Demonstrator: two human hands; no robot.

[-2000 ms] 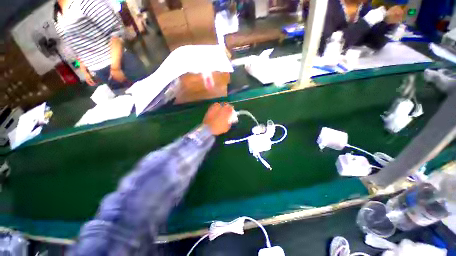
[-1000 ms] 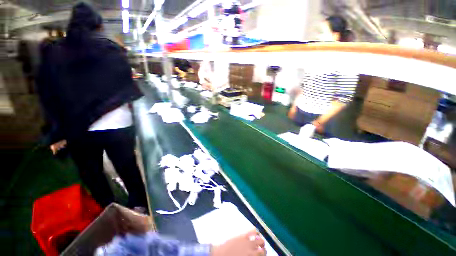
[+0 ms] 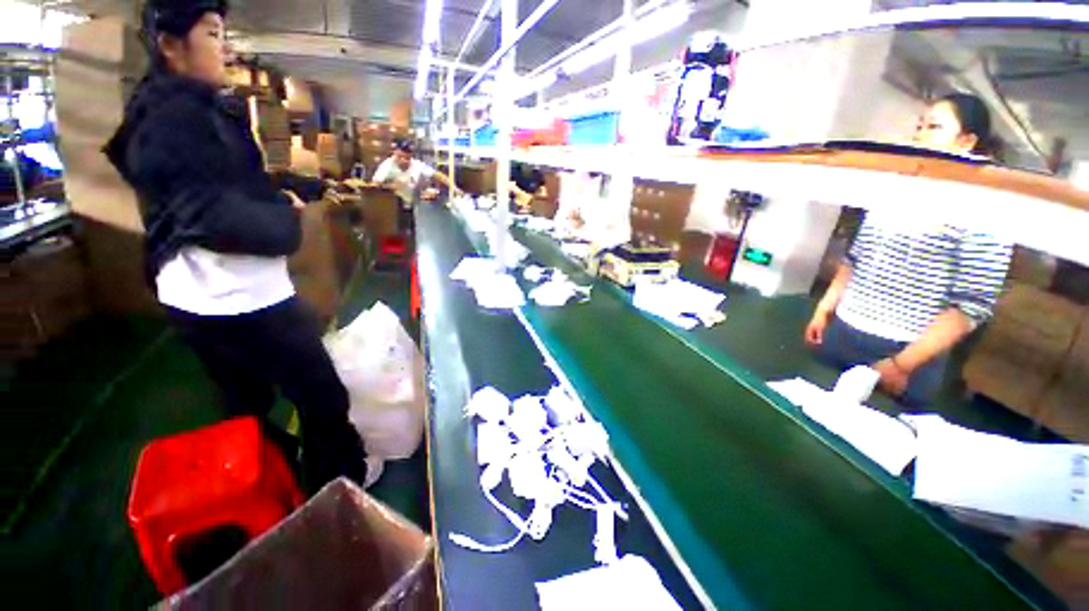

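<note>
A tangled heap of white power adapters with cords (image 3: pixel 531 448) lies on the dark bench strip (image 3: pixel 460 340) in front of me. One cord trails toward the bench's left edge. A flat white stack of bags or sheets (image 3: pixel 611 588) lies nearer to me, cut off by the bottom edge of the picture. Neither my left hand nor my right hand is in view.
The green conveyor belt (image 3: pixel 717 477) runs along the bench's right side. A red stool (image 3: pixel 215 477), an open carton (image 3: pixel 328 561) and a large white bag (image 3: pixel 376 370) are at left. One person stands at left, another in stripes beyond the belt; white sheets (image 3: pixel 997 466) lie at right.
The view has swung further left and up. The hand seen earlier at the stack has left the picture. The person at left now shows from the side, not from behind.
</note>
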